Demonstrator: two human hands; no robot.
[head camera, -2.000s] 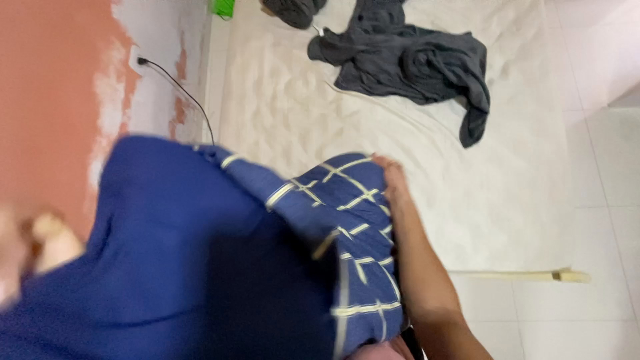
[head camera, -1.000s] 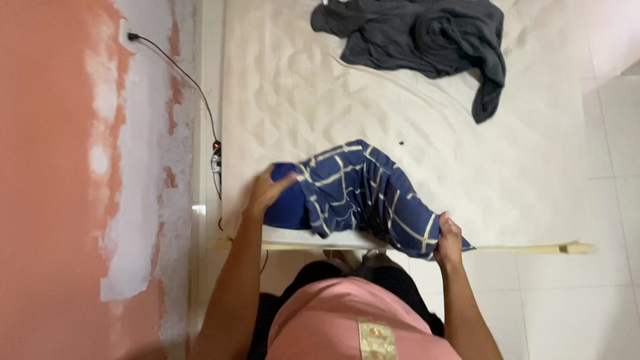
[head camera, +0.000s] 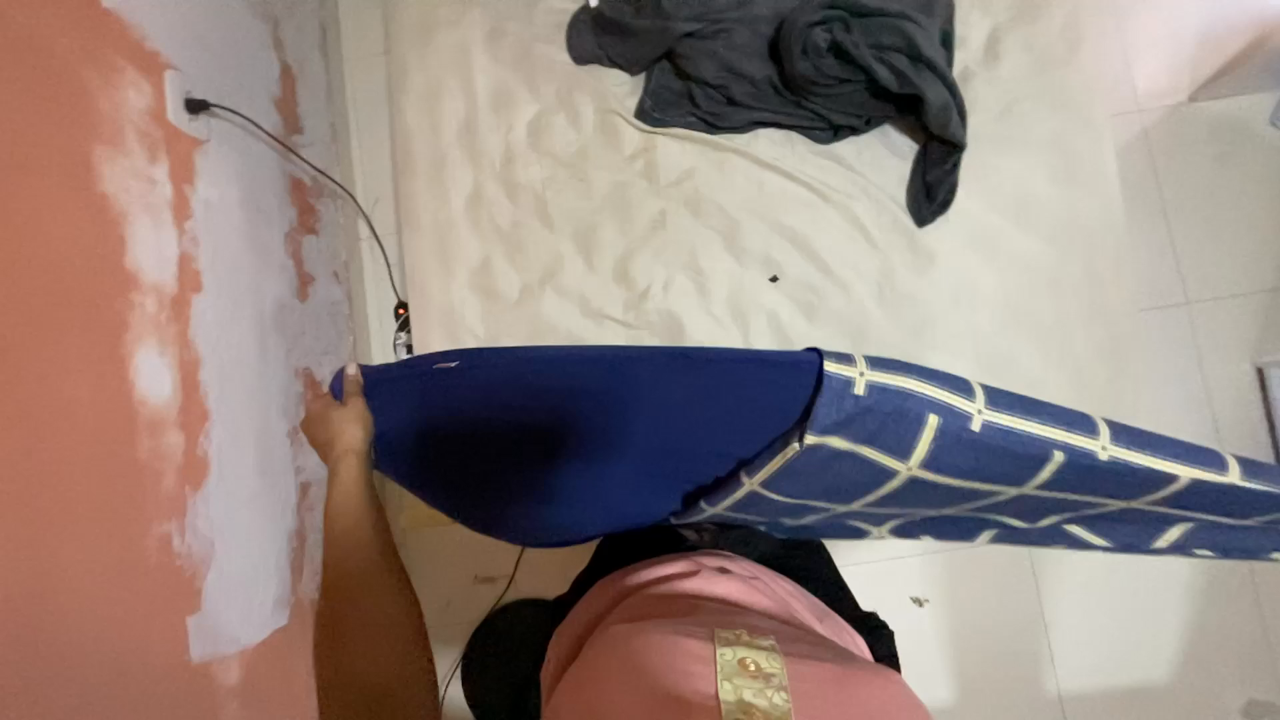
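Note:
A blue cloth (head camera: 600, 430), plain on the left part and patterned with pale crossing lines on the right part, is stretched across the view above my lap. My left hand (head camera: 340, 415) grips its far left end beside the wall, thumb on top. The cloth runs out of view at the right edge, and my right hand is not in view. Behind the cloth lies a bed's cream sheet (head camera: 560, 220). A crumpled dark grey garment (head camera: 800, 70) rests on that sheet at the top.
At the left stands an orange wall with white patches (head camera: 240, 420), with a plug in its socket (head camera: 190, 105). A black cable (head camera: 330, 180) runs down to a power strip (head camera: 402, 325) beside the bed. Pale floor tiles (head camera: 1210, 200) show at the right. A small dark speck (head camera: 773, 279) lies on the sheet.
The blue cloth was bunched between both hands one second ago and is now stretched out sideways. My left hand has moved left toward the wall. My right hand has gone out of view.

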